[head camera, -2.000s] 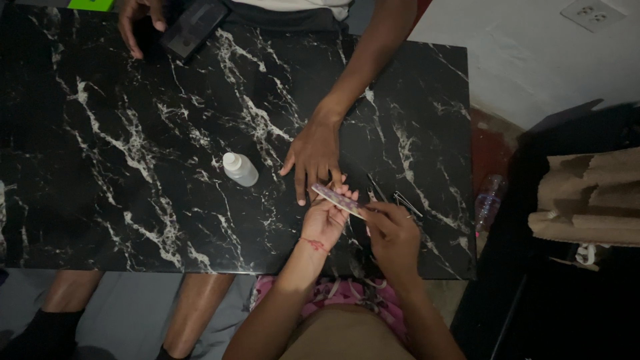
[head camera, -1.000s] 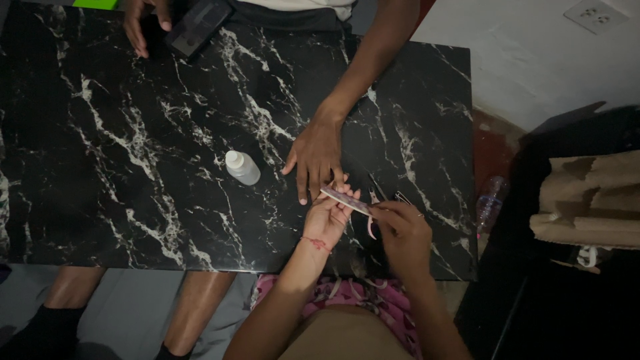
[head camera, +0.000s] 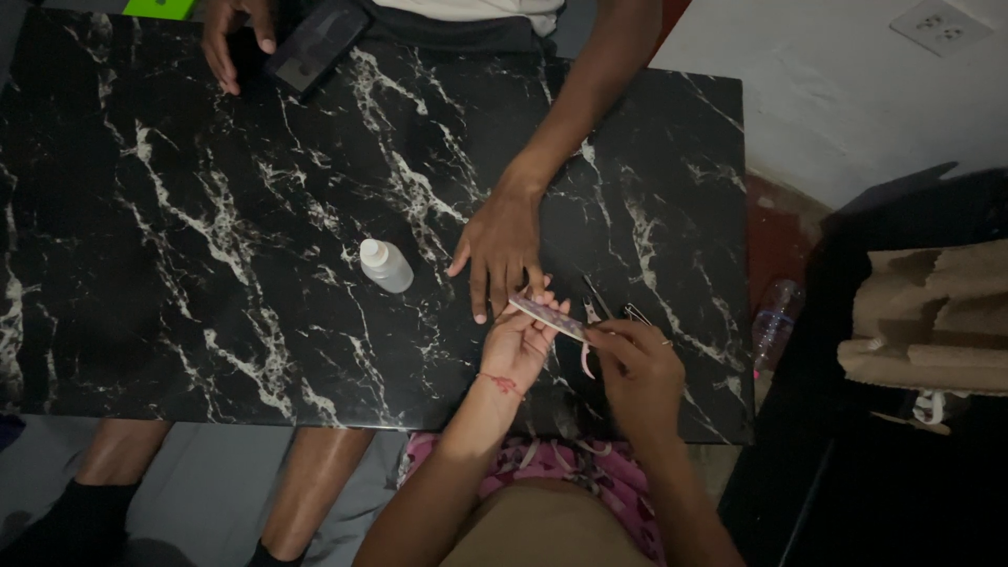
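My left hand (head camera: 520, 340), palm up with a red string bracelet at the wrist, holds a finger of another person's hand (head camera: 500, 244), which rests on the black marble-patterned table (head camera: 315, 236). Pinched in my right hand (head camera: 638, 362) is a nail file (head camera: 547, 316) that lies across my left fingers, by that person's fingertip. Partly behind my right hand are a cuticle nipper (head camera: 589, 358) with pink handles, a thin metal tool (head camera: 597, 295) and what looks like a nail clipper (head camera: 635, 313). A white-capped plastic bottle (head camera: 387, 266) stands left of the person's hand.
The person's other hand (head camera: 236, 39) is beside a dark phone (head camera: 317, 47) at the far edge. A bright green object (head camera: 160, 8) shows at the top left. Right of the table are a clear plastic bottle (head camera: 777, 319) and brown cloth (head camera: 929, 319). Someone's legs show beneath the near edge.
My right hand has shifted slightly with the nail file, and the pink handle of the nipper shows more than two seconds ago. My left hand keeps its hold on the person's finger.
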